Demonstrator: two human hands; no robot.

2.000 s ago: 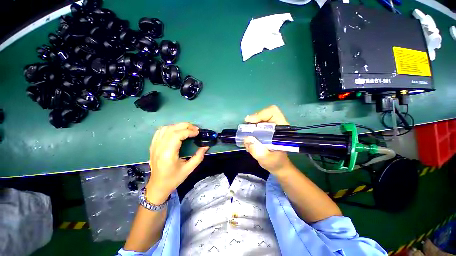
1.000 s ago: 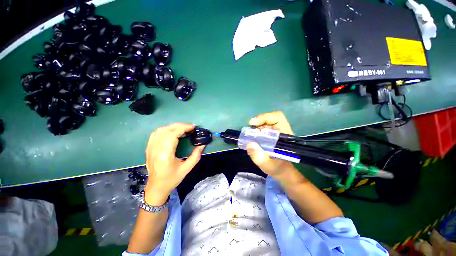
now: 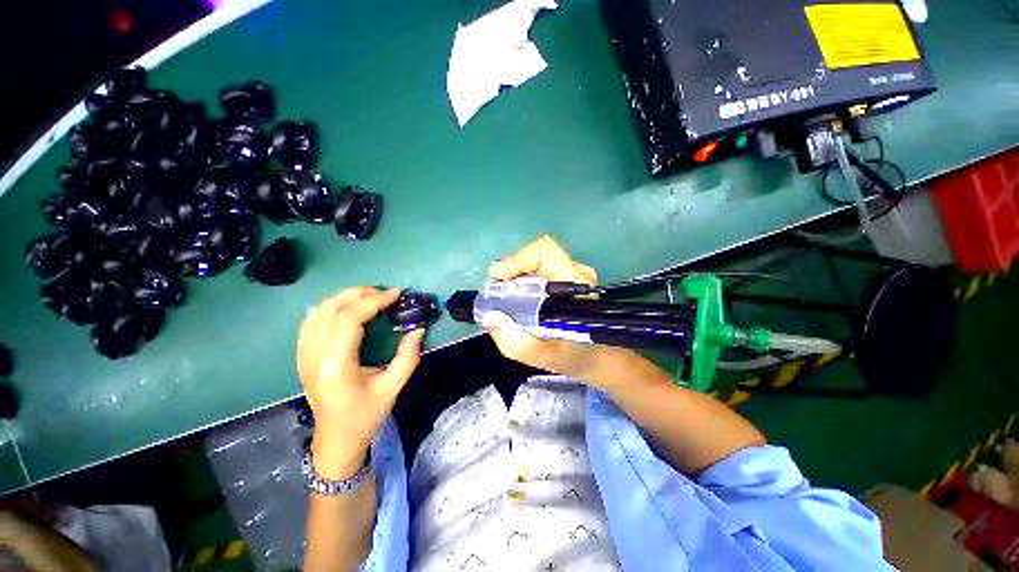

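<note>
My left hand [image 3: 349,355] holds a glossy black housing [image 3: 413,311] between thumb and fingertips, just above the bench's front edge. My right hand [image 3: 548,313] grips the long black glue syringe [image 3: 637,323] around its clear sleeve near the front. The blue needle tip [image 3: 447,304] points left at the housing, touching it or very near; I cannot tell which. A green adapter [image 3: 703,333] with a pale air hose [image 3: 791,342] is on the syringe's rear end. A large heap of black housings [image 3: 156,207] lies on the bench at the left.
The black glue controller [image 3: 760,84] with a yellow label stands at the back right. A torn white paper [image 3: 492,56] lies at the back middle. A clear plastic sheet [image 3: 263,480] is below the bench edge. A red bin [image 3: 983,218] and a round black stool seat [image 3: 911,327] are at the right.
The view has turned and shifted, so the bench edge slants more. The syringe's rear has swung up from its downward tilt one second ago, and its tip is closer to the housing.
</note>
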